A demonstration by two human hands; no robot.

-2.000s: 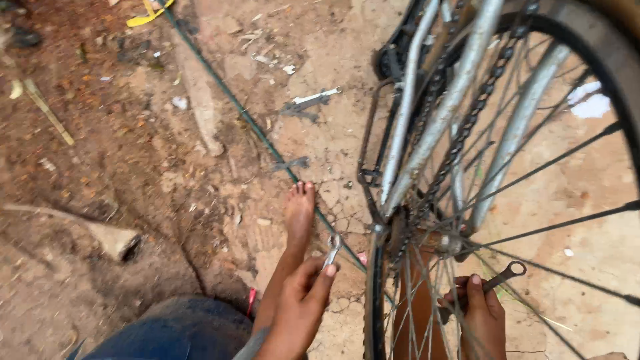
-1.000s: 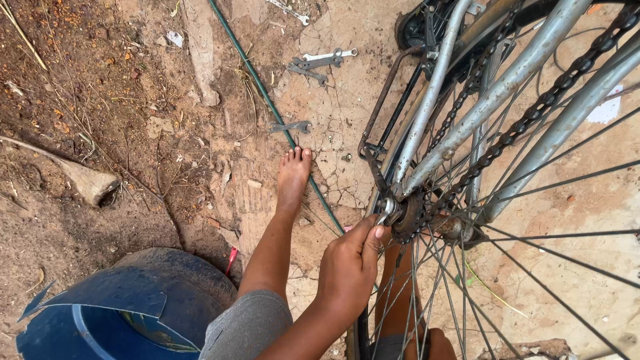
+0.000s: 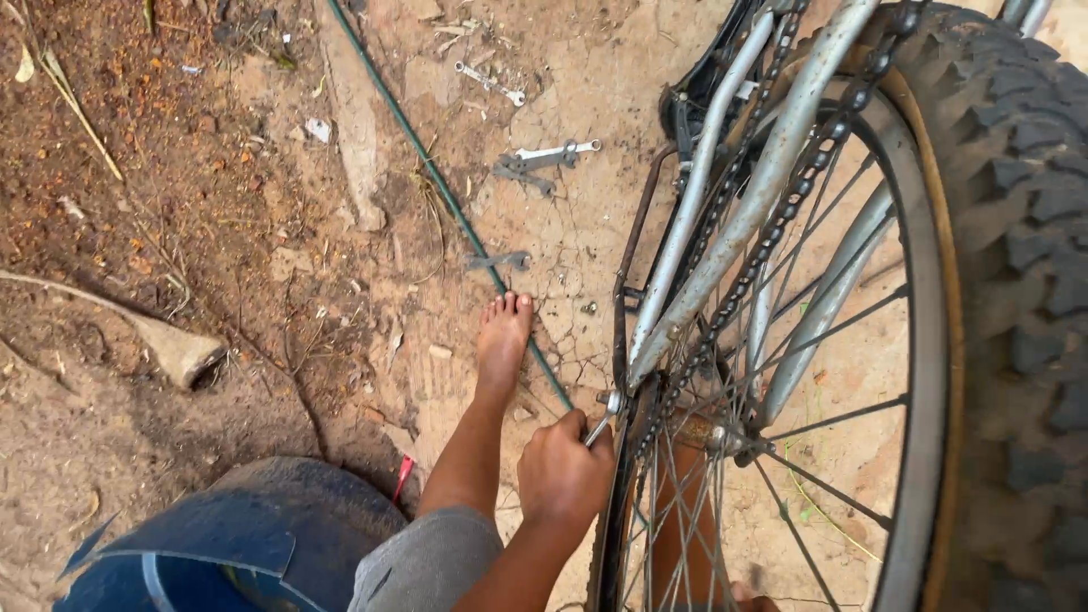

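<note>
My left hand (image 3: 565,467) is closed around a silver ring-end wrench (image 3: 603,418). The wrench's ring end sits at the axle end of a bicycle wheel, beside the silver frame tubes (image 3: 739,212) and the rusty chain (image 3: 799,183). Of my right hand (image 3: 755,602), only a small part shows at the bottom edge, behind the spokes; what it holds is hidden. The knobbly black tyre (image 3: 1011,280) fills the right side, with the spoked rim (image 3: 926,340) next to it.
Several wrenches lie on the cracked ground, among them a silver one (image 3: 490,83) and a dark one (image 3: 501,261) across a green hose (image 3: 416,144). My bare foot (image 3: 504,340) is by the hose. A blue plastic container (image 3: 255,518) stands lower left; a wood piece (image 3: 174,340) lies at left.
My left hand has brought its wrench from beside the wheel to the axle end. My right hand, earlier holding a dark wrench behind the spokes, has moved down, mostly out of view.
</note>
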